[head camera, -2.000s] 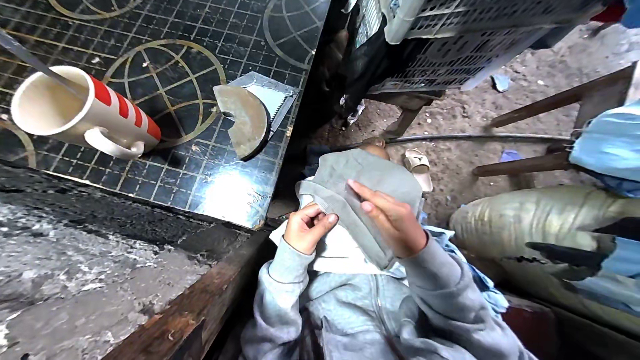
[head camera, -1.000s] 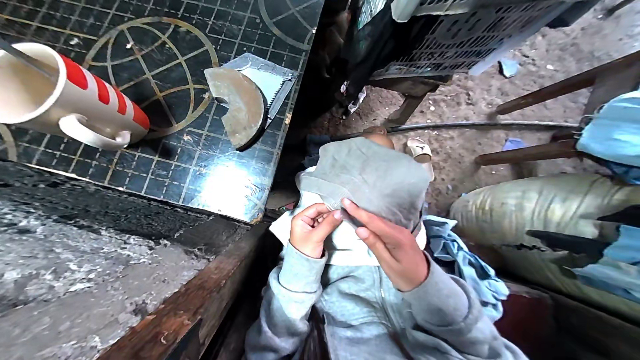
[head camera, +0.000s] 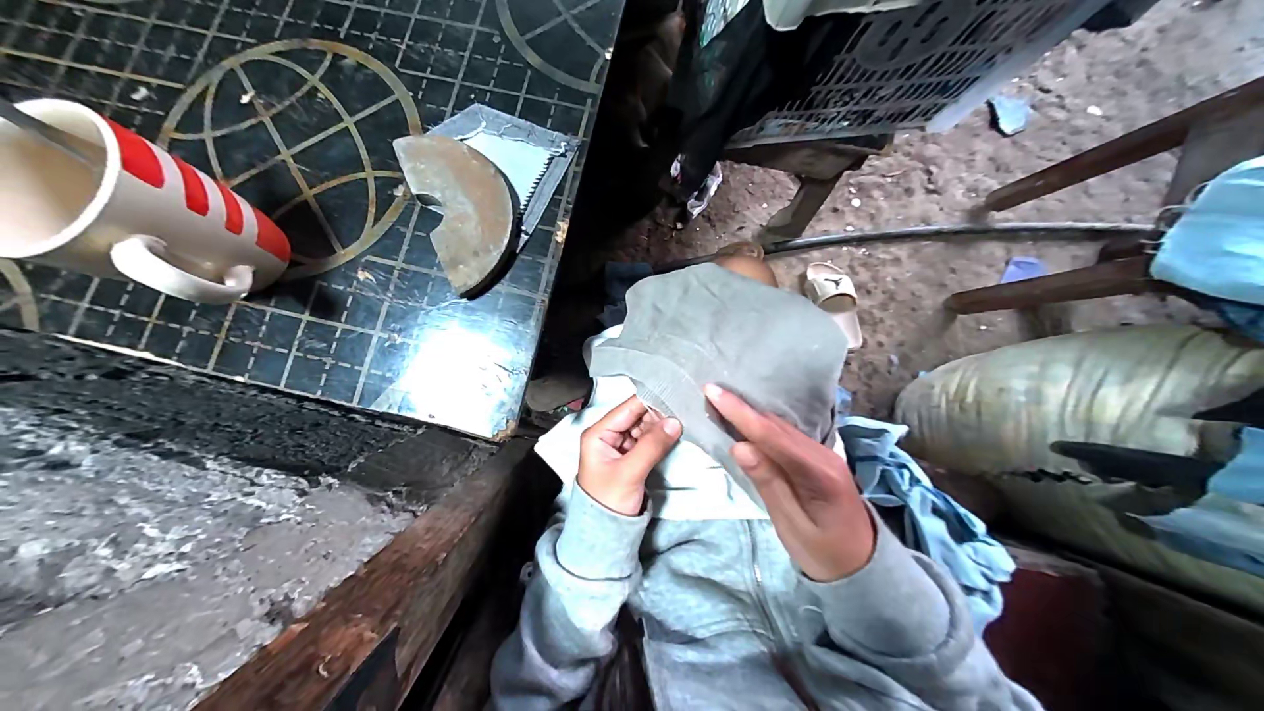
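A piece of grey fabric (head camera: 736, 331) with a ribbed band lies over my lap, on top of a white cloth (head camera: 691, 484). My left hand (head camera: 627, 454) pinches the lower left edge of the grey fabric between thumb and fingertips. Over its lower right part is my right hand (head camera: 795, 479), fingers apart and palm partly turned to the left, with the fingertips at or just above the fabric. Whether that hand touches the cloth is hard to tell.
On the black tiled tabletop (head camera: 326, 326) at left are a red-and-cream mug (head camera: 188, 207) and a broken curved metal piece (head camera: 464, 207). A plastic crate (head camera: 869, 69), wooden legs (head camera: 1106, 163), a stuffed sack (head camera: 1047, 395), light blue fabric (head camera: 918, 504) and a sandal (head camera: 832, 291) are around me.
My right hand has opened away from my left hand; one second ago their fingertips were close together at the fabric's edge. The left hand keeps its pinch.
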